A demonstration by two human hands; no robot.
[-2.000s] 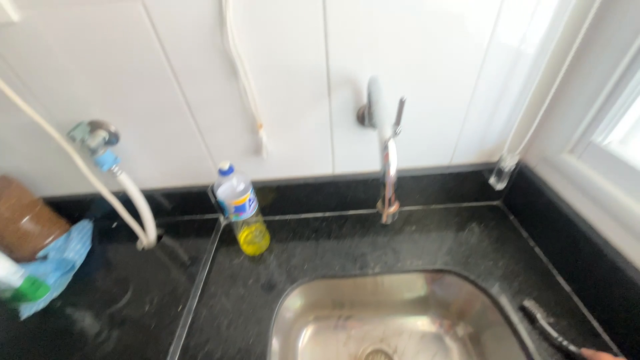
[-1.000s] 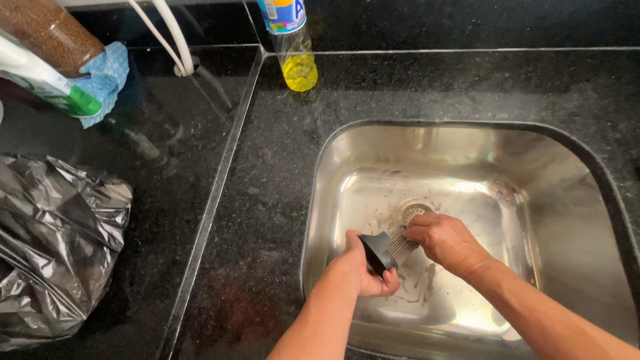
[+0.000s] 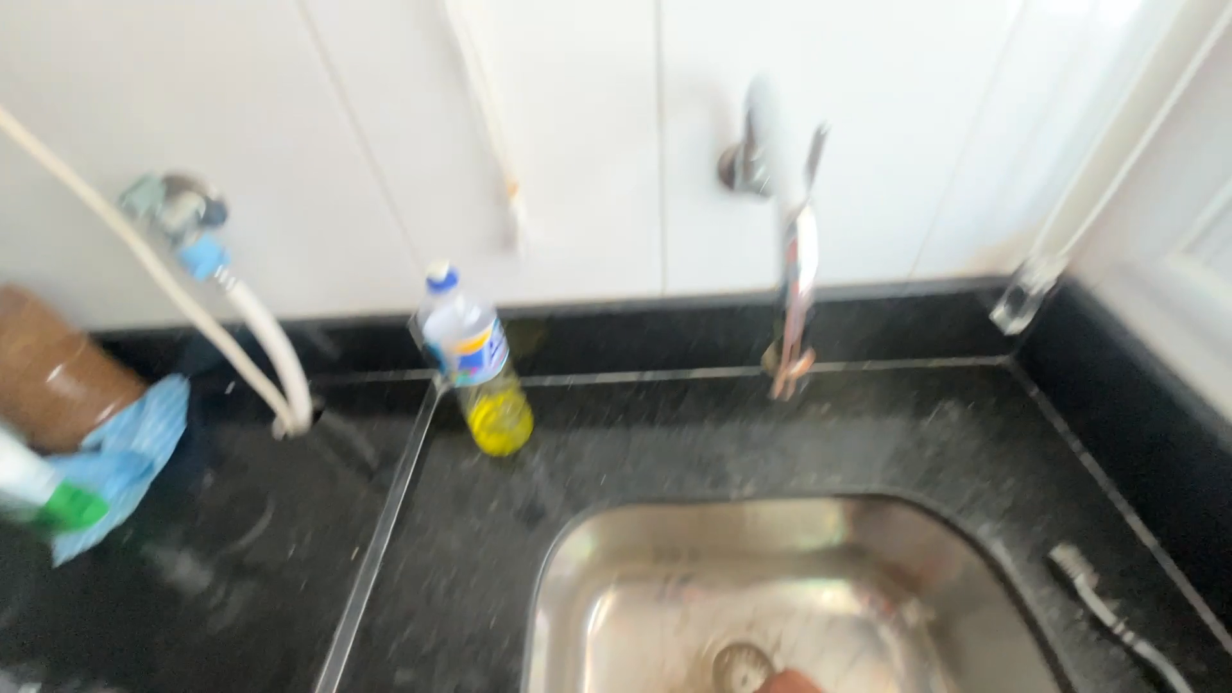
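Observation:
Only a small blurred part of one hand shows at the bottom edge, seemingly my right hand (image 3: pixel 789 682), beside the drain (image 3: pixel 743 666) of the stainless steel sink (image 3: pixel 577 568). Its fingers and anything it holds are hidden below the frame. My left hand is out of view. A slim brush (image 3: pixel 1102 606) lies on the black counter to the right of the sink. Behind the sink's left side stands a clear plastic bottle (image 3: pixel 476 366) with a blue cap and yellow liquid. The metal faucet (image 3: pixel 797 269) rises behind the basin. Dark specks lie in the basin.
At left are a brown container (image 3: pixel 58 375), a blue cloth (image 3: pixel 135 462) and a white bottle with a green cap (image 3: pixel 72 505). A white hose (image 3: pixel 265 327) runs from a wall valve (image 3: pixel 178 207) to the counter. A clear object (image 3: pixel 1025 300) hangs by the right corner.
The view has swung up toward the wall. One second ago both hands held a dark, bristled tool over the sink; now just part of one hand shows, and that tool is out of sight.

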